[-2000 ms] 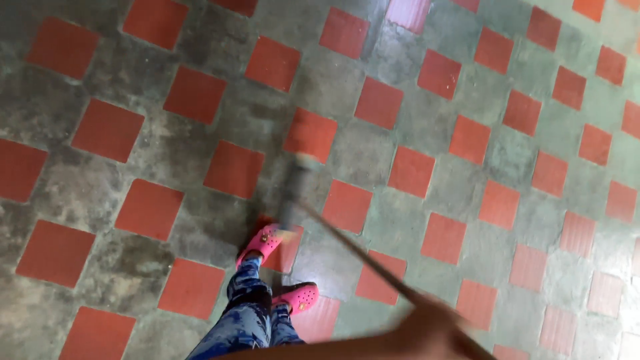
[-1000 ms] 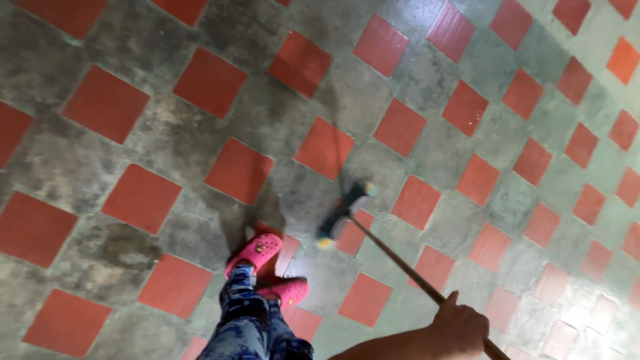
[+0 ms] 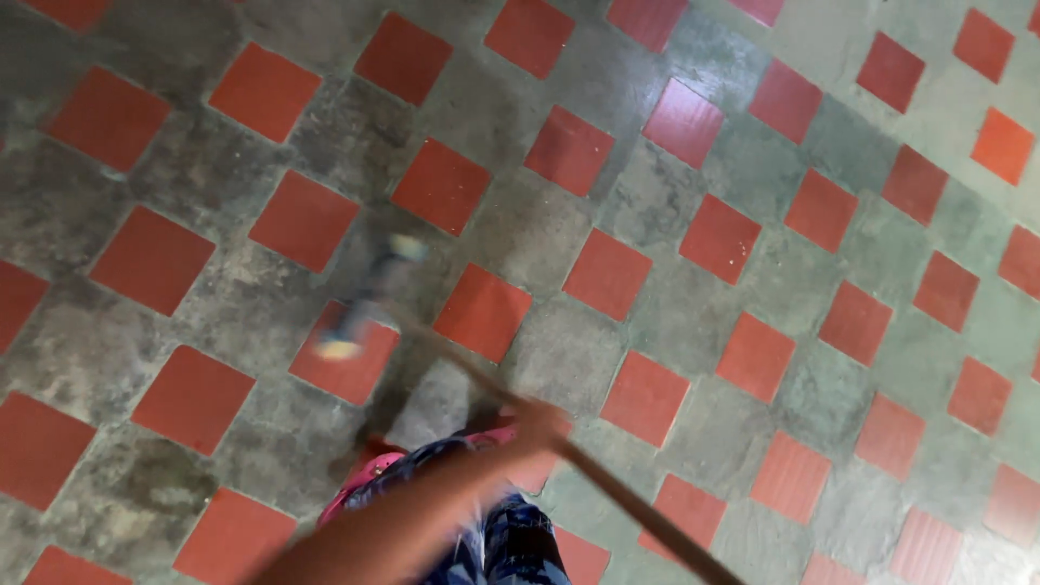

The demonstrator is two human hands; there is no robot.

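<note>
My left hand [image 3: 540, 426], blurred by motion, grips the wooden handle [image 3: 642, 508] of a long-handled broom. My forearm enters from the bottom left and crosses over my legs. The handle slants from the lower right up to the dark, blurred broom head [image 3: 370, 296], which has pale yellowish ends. This head is over the floor beyond my feet, over part of a red tile [image 3: 345, 353]. Whether it touches the floor, I cannot tell. My right hand is out of view.
My pink clogs [image 3: 366, 479] are partly hidden below my arm, under blue patterned trousers [image 3: 520, 540]. Around them spreads a grey floor [image 3: 561, 345] with red square tiles, stained dark at the left and shiny at the lower right.
The broom head has swung left, from the right of my feet to the floor beyond them. My left hand has moved left with the handle and is now over my feet.
</note>
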